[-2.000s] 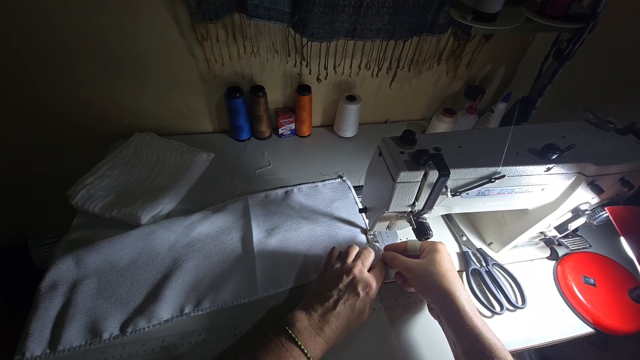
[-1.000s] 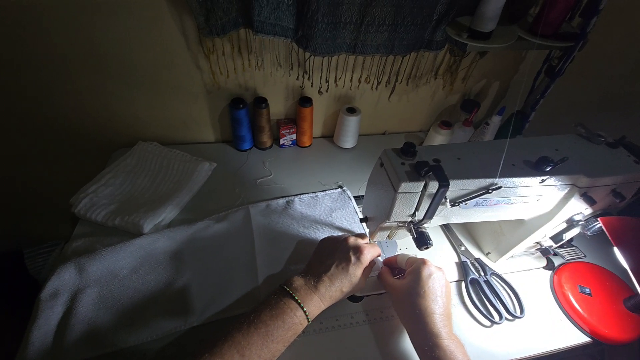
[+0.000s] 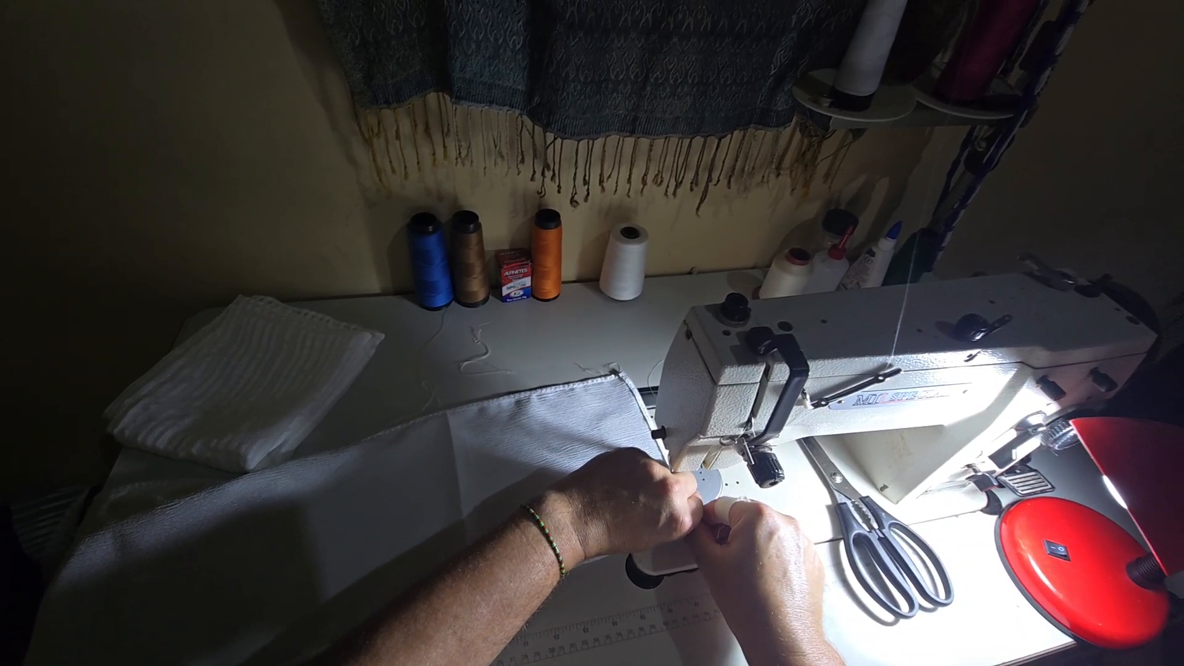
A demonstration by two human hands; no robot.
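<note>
A light fabric panel with a stitched edge (image 3: 388, 490) lies across the table, its right end by the needle area of a white sewing machine (image 3: 888, 370). My left hand (image 3: 634, 504), with a beaded bracelet at the wrist, pinches at the panel's corner just in front of the needle plate (image 3: 709, 483). Close against it, my right hand (image 3: 763, 564) has its thumb and fingers bent together at the same corner, with a small white bit showing between the fingers. The fingertips of both hands partly cover what they grip.
Grey-handled scissors (image 3: 879, 546) lie right of my right hand, beside a red lamp base (image 3: 1078, 573). Folded white cloth (image 3: 245, 379) sits at the left. Thread cones, including a blue one (image 3: 430, 264) and a white one (image 3: 624, 264), stand along the wall. A ruler scale (image 3: 610, 634) runs along the front.
Both hands have moved a little toward the front of the table from the needle area, and the fabric's near edge at the corner has been drawn up into the fingers.
</note>
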